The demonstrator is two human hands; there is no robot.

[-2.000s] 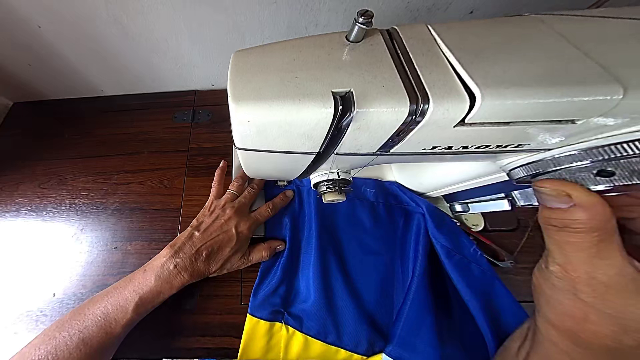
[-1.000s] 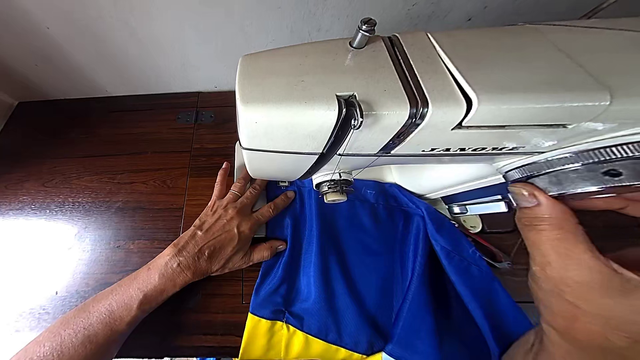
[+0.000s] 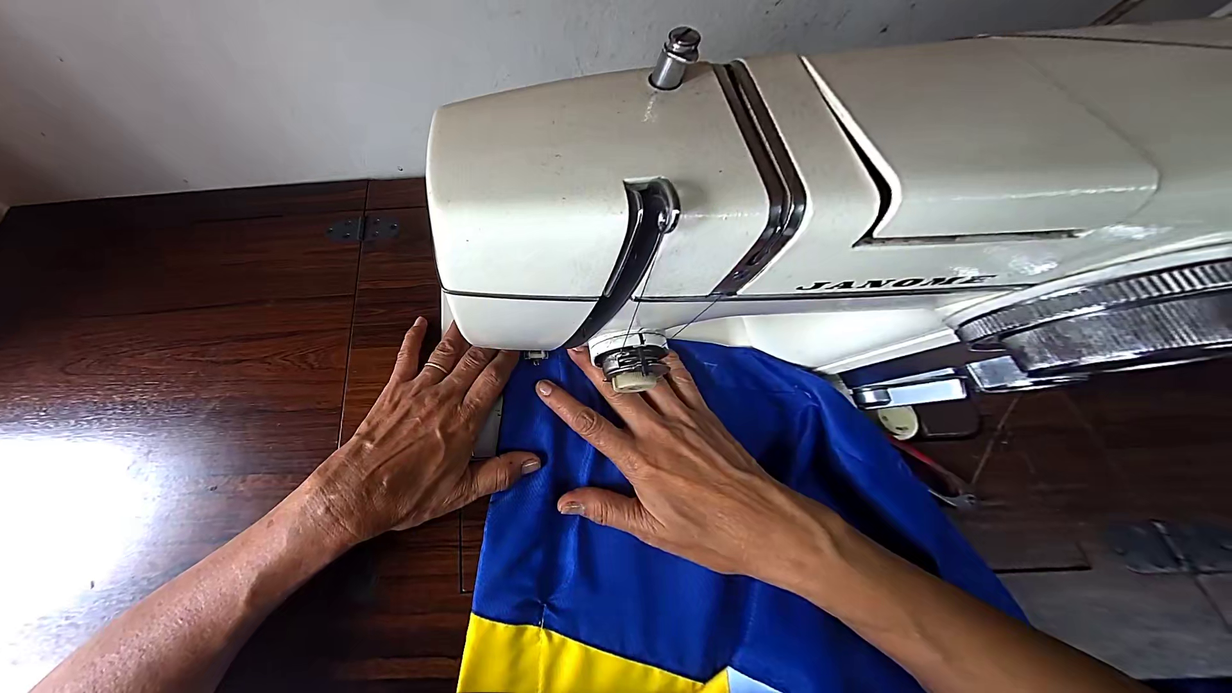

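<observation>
Blue fabric with a yellow band [image 3: 616,587] lies under the head of a white Janome sewing machine [image 3: 558,183]. My left hand [image 3: 428,438] rests flat at the fabric's left edge, its thumb on the cloth and a ring on one finger. Spread out on the blue cloth, my right hand [image 3: 674,472] has its fingertips partly hidden behind the thread tension dial [image 3: 633,361]. Dark thread runs from the take-up lever [image 3: 666,214] down to the dial. The machine's head hides the needle.
The ridged handwheel [image 3: 1126,313] is at the right. Below it are a cream round part [image 3: 898,422] and a red-handled tool [image 3: 929,467]. Metal hinges [image 3: 363,229] join parts of the dark wooden table [image 3: 183,337]. A pale wall [image 3: 241,87] stands behind.
My right hand has left the handwheel and moved left onto the blue fabric beside the tension dial. My left hand has stayed at the fabric's left edge.
</observation>
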